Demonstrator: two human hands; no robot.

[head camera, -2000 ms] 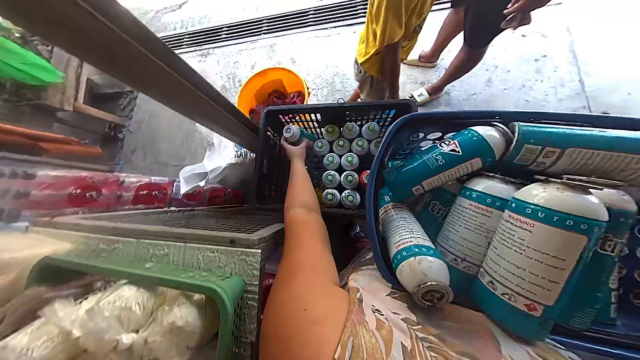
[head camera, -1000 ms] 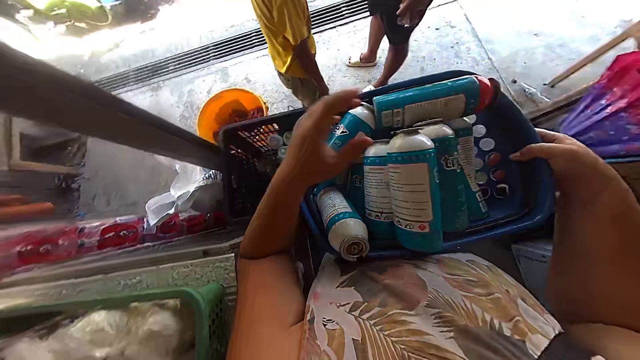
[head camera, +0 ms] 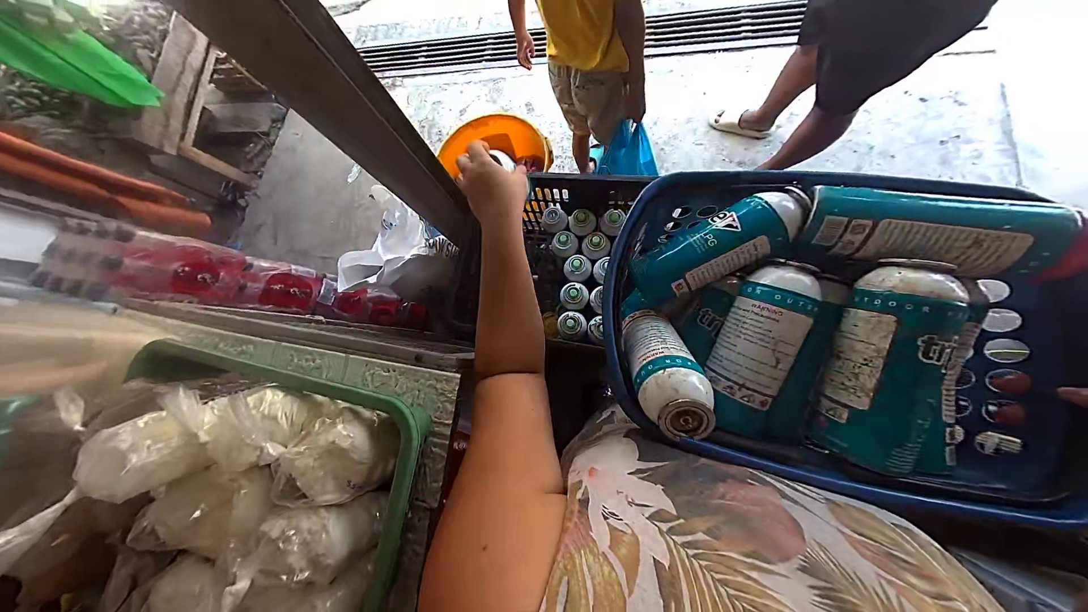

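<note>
My left hand [head camera: 493, 183] grips a canister with a white top [head camera: 503, 160] above the far left corner of a black plastic crate [head camera: 659, 180]; its body is mostly hidden. Several canisters with white tops [head camera: 574, 296] stand upright in that crate. On my lap, a blue plastic basket [head camera: 629, 399] overlaps the crate and holds several teal and white gas canisters [head camera: 756, 340], some lying, some propped. At the right image edge only a fingertip of my right hand [head camera: 1073, 395] shows inside the basket's wall, with skin visible through its holes.
An orange basin [head camera: 484, 127] stands beyond the crate. A person in a yellow shirt [head camera: 582, 34] holds a blue bag [head camera: 629, 151]; another stands farther right. A dark beam [head camera: 340, 93] slants at left, above red-filled bottles [head camera: 280, 289]. A green crate [head camera: 408, 476] holds knotted plastic bags.
Since one second ago my left hand has moved from above the blue basket to the black crate's far left corner, and a canister is now in it. The view has shifted.
</note>
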